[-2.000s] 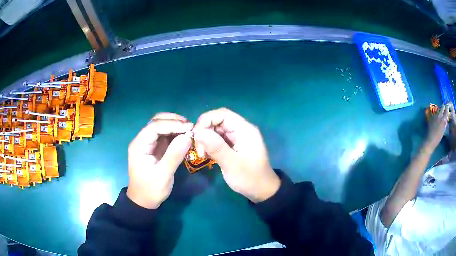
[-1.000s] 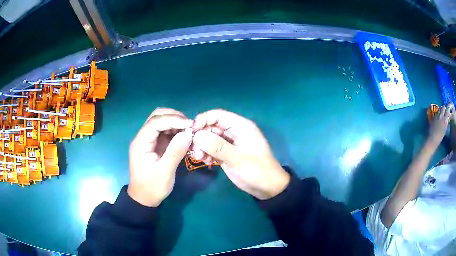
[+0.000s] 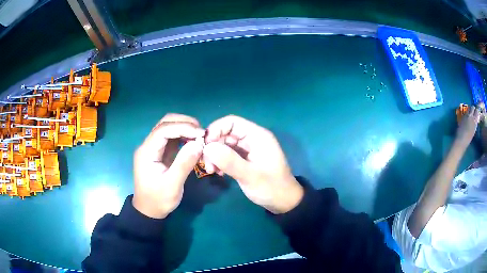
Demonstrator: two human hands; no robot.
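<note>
My left hand (image 3: 165,168) and my right hand (image 3: 251,162) meet at the fingertips in the middle of the view. Thumbs and forefingers pinch something tiny and pale (image 3: 203,142) between them; its shape is mostly hidden. An orange housing (image 3: 201,170) shows just below the joined fingertips, mostly covered by my hands. I cannot tell whether the curled fingers hold it or it lies on the green bench.
Rows of orange housings (image 3: 65,128) with pale leads stand at left. A blue tray (image 3: 395,68) of small white parts lies at upper right, with tiny loose parts (image 3: 370,82) beside it. A metal rail (image 3: 267,27) edges the bench. Another person's arm (image 3: 442,178) is at right.
The fingertips stay pinched together with small shifts of the fingers. Less of the orange housing shows below them. The whole view has shifted slightly.
</note>
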